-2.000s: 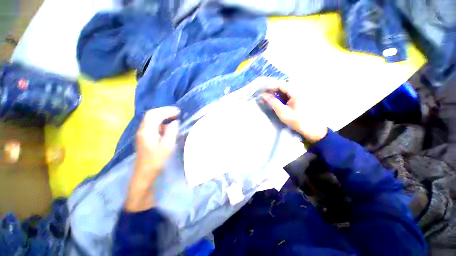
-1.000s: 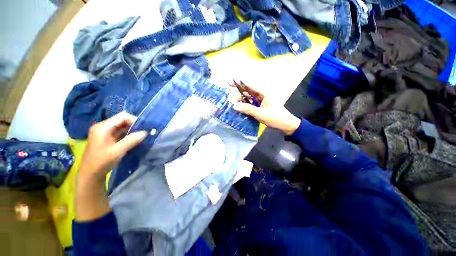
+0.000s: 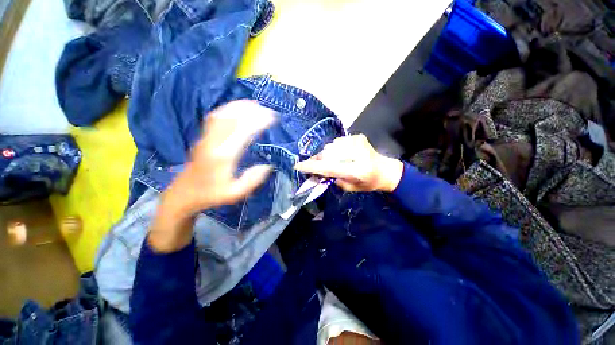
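Observation:
The denim jacket (image 3: 182,87) lies over the table edge and my lap, outside face mostly up, with paler inside cloth (image 3: 222,249) at the lower left. My right hand (image 3: 357,164) is closed on the thread snips (image 3: 311,191), whose blades point down and left beside the jacket's edge; its fingertips also touch the denim. My left hand (image 3: 219,165) is blurred above the jacket, thumb and fingers apart, holding nothing visible. A stitched band with a round metal button (image 3: 301,103) lies just above my right hand.
The yellow and white tabletop (image 3: 98,158) is under the jacket. A dark patterned bundle (image 3: 40,165) lies at far left. A blue bin (image 3: 469,40) and brown and tweed garments (image 3: 539,148) are at right. More denim (image 3: 57,327) is at lower left.
The jacket has been turned from its pale inside with white pieces to its blue outside. My left hand has come off the cloth and moved right. The snips now point downward.

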